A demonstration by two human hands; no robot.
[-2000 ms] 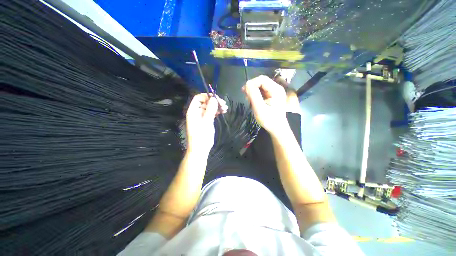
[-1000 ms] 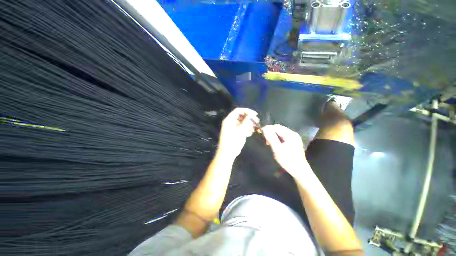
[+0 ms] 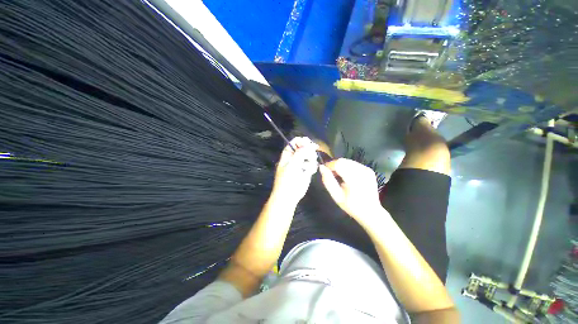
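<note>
My left hand [image 3: 296, 166] is closed on a thin dark cable [image 3: 279, 131] that sticks out up and to the left, with a pale tip. My right hand [image 3: 352, 186] is beside it, thumb and fingertips pinched close to the left fingertips, around a short dark end, probably a cable; the fingers hide most of it. A dark brush-like tuft of cable ends [image 3: 356, 154] shows behind the right hand, between the knees.
A huge mass of black cables [image 3: 114, 158] fills the left side. The blue bench [image 3: 298, 73] with a worn yellow edge [image 3: 402, 90] carries a metal machine [image 3: 412, 58] and tiny scraps. A wheeled rack with a pale bar [image 3: 536, 215] stands at right.
Since two seconds ago my hands have come together, and the bench has shifted right in view. Since one second ago a cable has come into sight above my left hand.
</note>
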